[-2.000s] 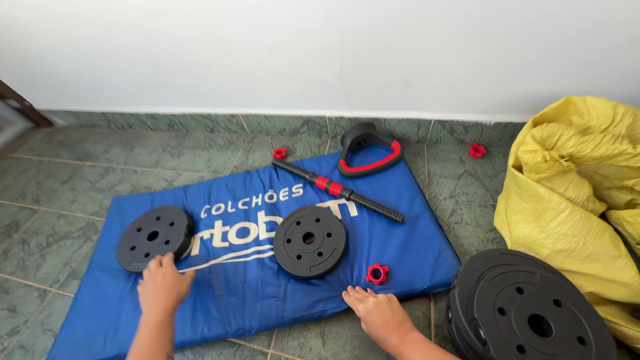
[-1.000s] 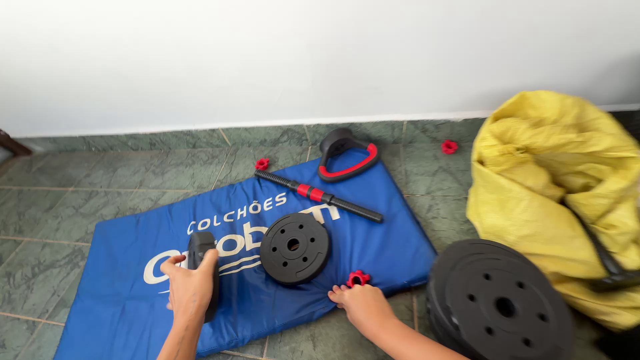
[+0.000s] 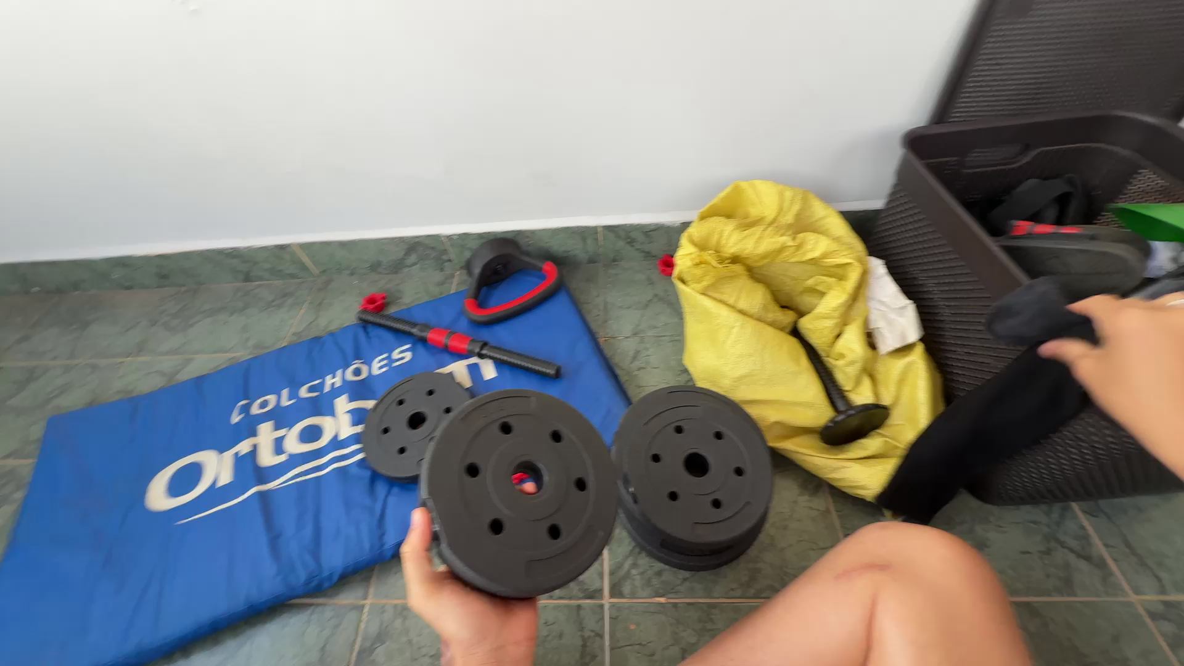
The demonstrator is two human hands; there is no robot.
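My left hand [image 3: 472,606] holds a black weight plate [image 3: 564,504] up by its lower left edge, its face toward me. Through its centre hole a bit of red shows. Behind it, a second plate [image 3: 387,435] lies on the blue mat [image 3: 296,546]. Just right of the held plate, stacked plates [image 3: 694,416] rest on the floor tiles. My right hand [image 3: 1133,365] grips a black cloth [image 3: 1008,435] at the far right, beside the basket. A dumbbell bar [image 3: 509,356] with a red middle and a red-and-black kettlebell handle [image 3: 474,310] lie on the mat's upper part.
A yellow woven sack [image 3: 740,324] stands against the wall, with a black bar [image 3: 823,375] on it. Right of it is an open dark plastic basket [image 3: 953,305] with items inside. Red nuts [image 3: 373,302] lie beyond the mat and near the sack. My bare knee [image 3: 906,573] is low in view.
My left hand has lifted the plate off the mat's left part. My right hand has left the red nut by the mat's front edge and now holds black cloth. The view has swung right.
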